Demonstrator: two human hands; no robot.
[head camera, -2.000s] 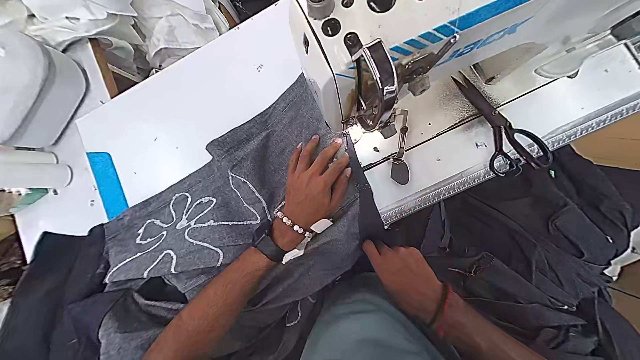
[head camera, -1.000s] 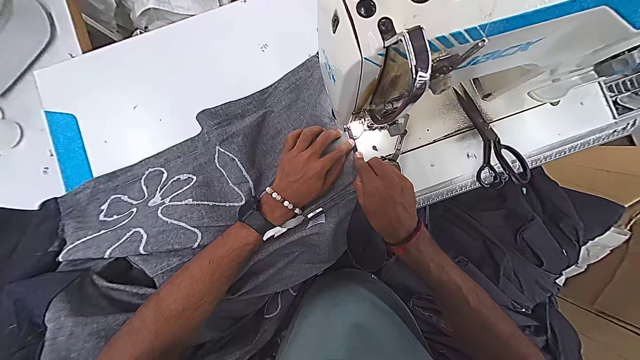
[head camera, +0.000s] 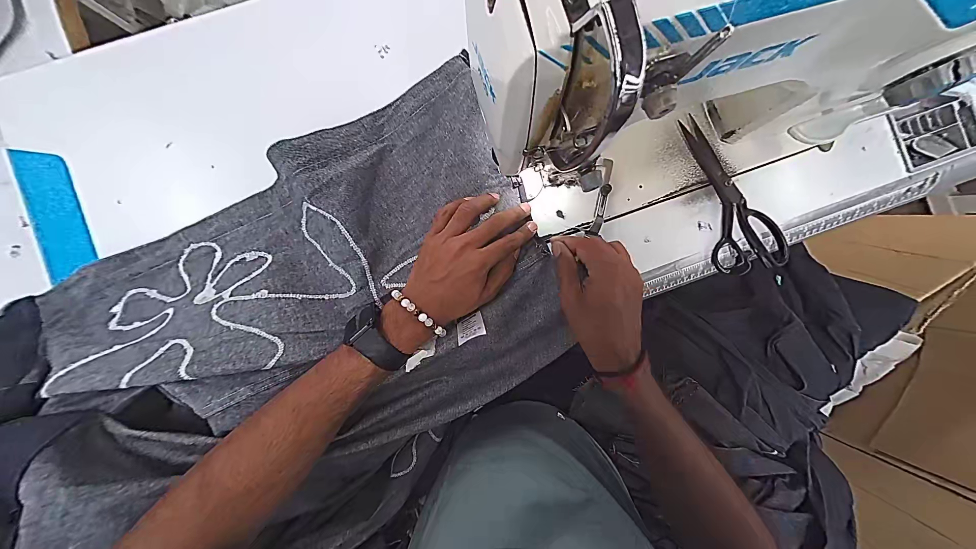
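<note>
A grey fabric garment (head camera: 328, 175) with white flower embroidery lies over the table, its right edge at the needle area of a Jack sewing machine (head camera: 564, 84). My left hand (head camera: 473, 255), wearing a beaded bracelet and a dark watch, rests flat on the cloth just below the presser foot (head camera: 518, 183), fingers pointing right. Close to its right, my right hand (head camera: 602, 290) pinches the garment's edge between thumb and fingers at the front of the table. A white label (head camera: 471, 328) shows on the cloth below my left wrist.
Black-handled scissors (head camera: 732, 198) lie on the machine bed to the right, handles over the ruler strip (head camera: 862, 206) along the front edge. Dark garments (head camera: 740, 343) hang in a heap below. Cardboard (head camera: 915, 381) is at the far right. The white tabletop (head camera: 191, 99) extends left.
Two seconds ago my right hand held the cloth's edge lower down, near my lap; it has come up beside the left hand. A second ago both hands were nearer the presser foot. The view has shifted.
</note>
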